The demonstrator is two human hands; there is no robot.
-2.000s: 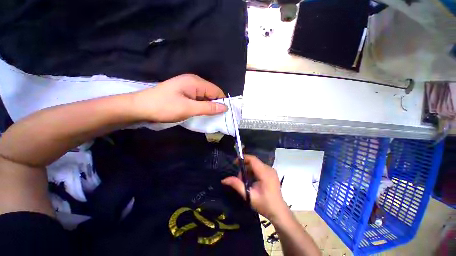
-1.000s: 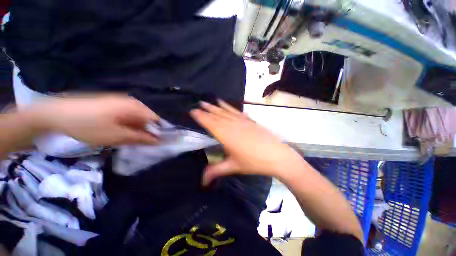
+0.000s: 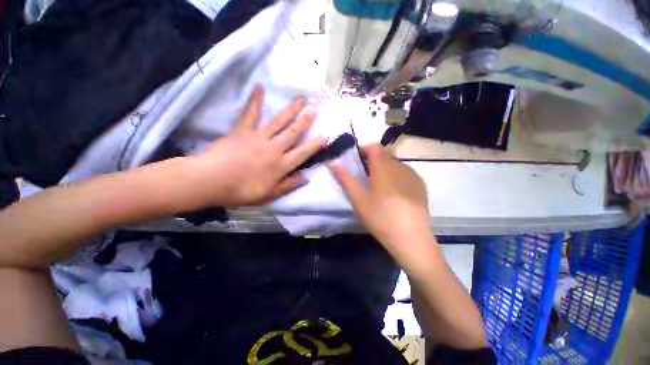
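White fabric [image 3: 312, 202] lies on the machine table, with a dark strip [image 3: 333, 151] across it between my hands. My left hand [image 3: 265, 153] lies flat on the white fabric with its fingers spread. My right hand [image 3: 385, 185] pinches the fabric edge at the dark strip between thumb and fingers. The sewing machine head [image 3: 456, 53] stands just beyond, with its lit needle area near my fingertips; the needle itself is lost in glare. A large black fabric panel [image 3: 93, 78] lies at the upper left, joined or next to the white fabric.
A black pad [image 3: 456, 117] lies on the bed under the machine arm. A blue plastic basket [image 3: 520, 285] is below the table edge [image 3: 513, 222] at the right. A black-and-white fabric heap [image 3: 117, 285] is at the lower left. Pinkish fabric [image 3: 628, 175] is at the far right.
The white fabric has been turned up onto the table, and the black panel sits farther left. Both hands have moved to the needle area. The snips seen earlier are no longer visible.
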